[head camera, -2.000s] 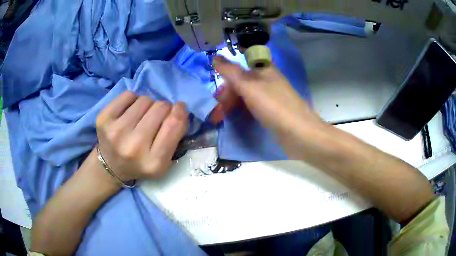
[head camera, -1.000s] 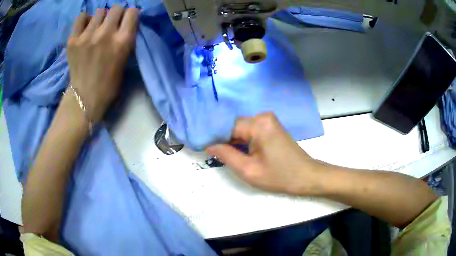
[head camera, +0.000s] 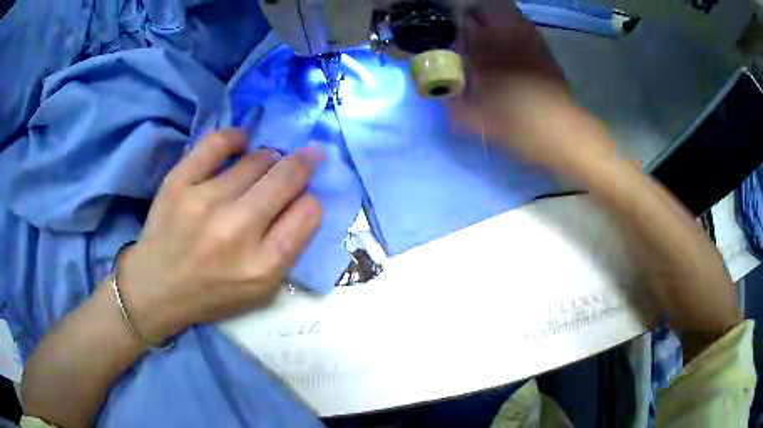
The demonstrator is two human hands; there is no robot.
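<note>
Light-blue garment body (head camera: 109, 167) lies gathered at the left and hangs over the table's front edge. A flat light-blue cut panel (head camera: 427, 192) lies right of the presser foot (head camera: 333, 84), its straight edge running from the foot toward me beside the left cloth. My left hand (head camera: 238, 221) rests on the cloth left of the foot, fingers spread and bent; whether it pinches cloth I cannot tell. My right hand (head camera: 502, 92) is blurred, behind and right of the cream knob (head camera: 437, 73), over the panel; its fingers are unclear.
The pale machine head (head camera: 351, 21) spans the top under a bright lamp. A dark phone (head camera: 711, 150) lies at the right. The white table edge (head camera: 452, 326) has faint ruler marks. A brown-black spot (head camera: 361, 266) shows between the cloths. Blue cloth (head camera: 750, 209) is at the far right.
My left hand has come down and right onto the cloth near the foot. My right hand has let go of the cloth edge and moved up and right. The cloth now lies flatter under the foot.
</note>
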